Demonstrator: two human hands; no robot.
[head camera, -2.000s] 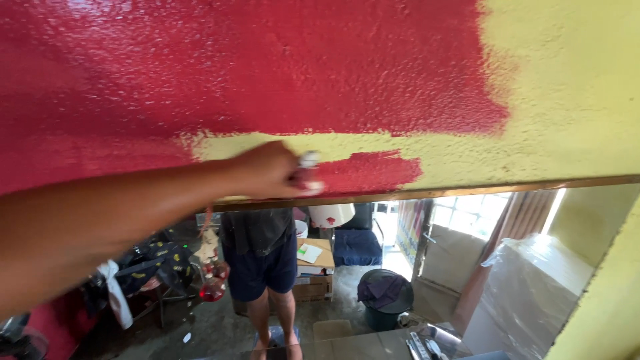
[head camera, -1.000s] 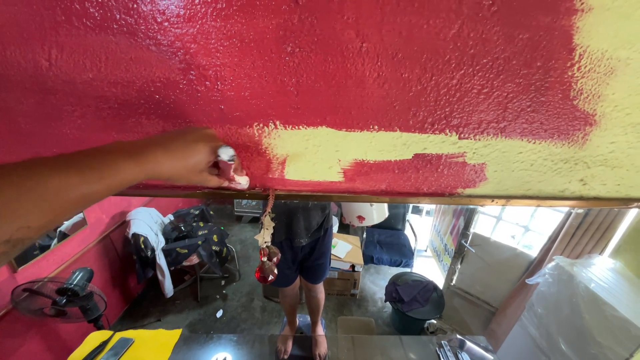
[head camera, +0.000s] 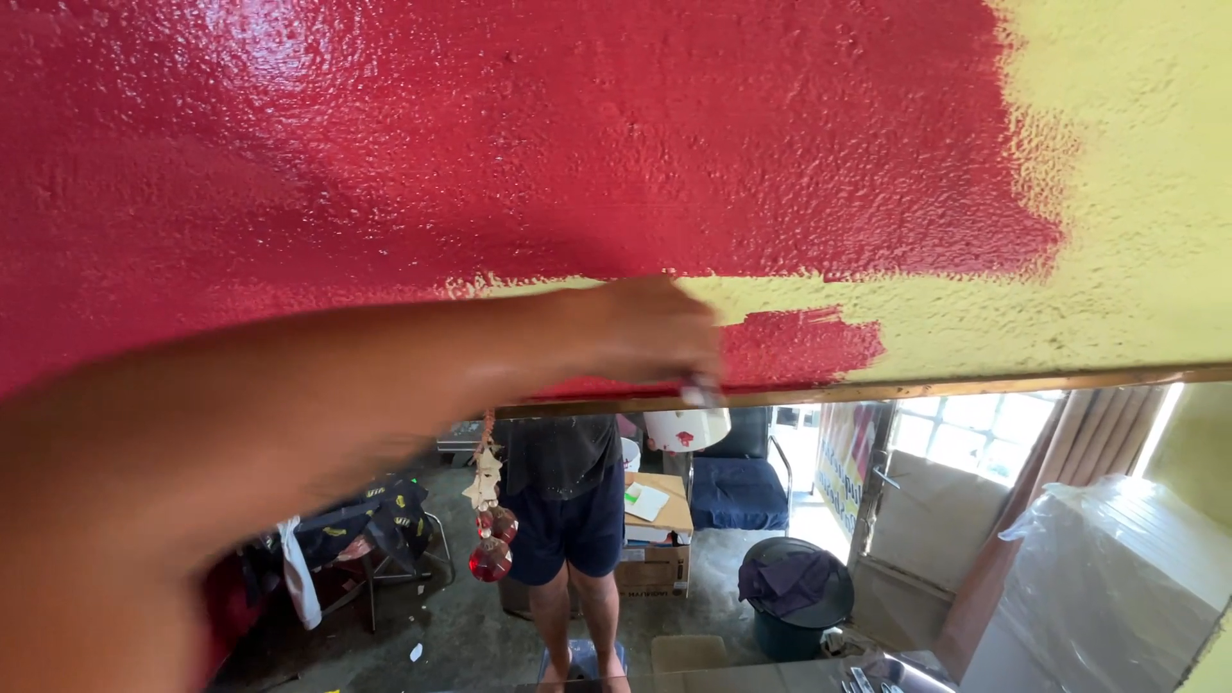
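Note:
My left hand (head camera: 664, 332) reaches in from the left and is shut on a small, pale paint applicator (head camera: 701, 393), blurred and mostly hidden by the fingers. It is at the lower edge of the wall, beside a red paint patch (head camera: 804, 346). Wet red paint (head camera: 616, 144) covers much of the yellow wall (head camera: 1145, 173); a yellow strip shows between the red areas. Below runs the wooden top frame (head camera: 924, 387) of a mirror. Reflected in it are a standing person's legs (head camera: 575, 597) and a white bucket (head camera: 685, 429) with red paint marks. My right hand is not visible.
Red ball and star ornaments (head camera: 491, 558) hang at the mirror. Its reflection shows a cardboard box (head camera: 654, 568), a blue-seated chair (head camera: 739, 493), a dark tub with cloth (head camera: 797, 597), a plastic-wrapped white object (head camera: 1107, 577) and metal utensils (head camera: 861, 681) low down.
My left hand was farther left along the wall's lower edge one second ago; it has moved right, back near the red patch. The view has shifted somewhat.

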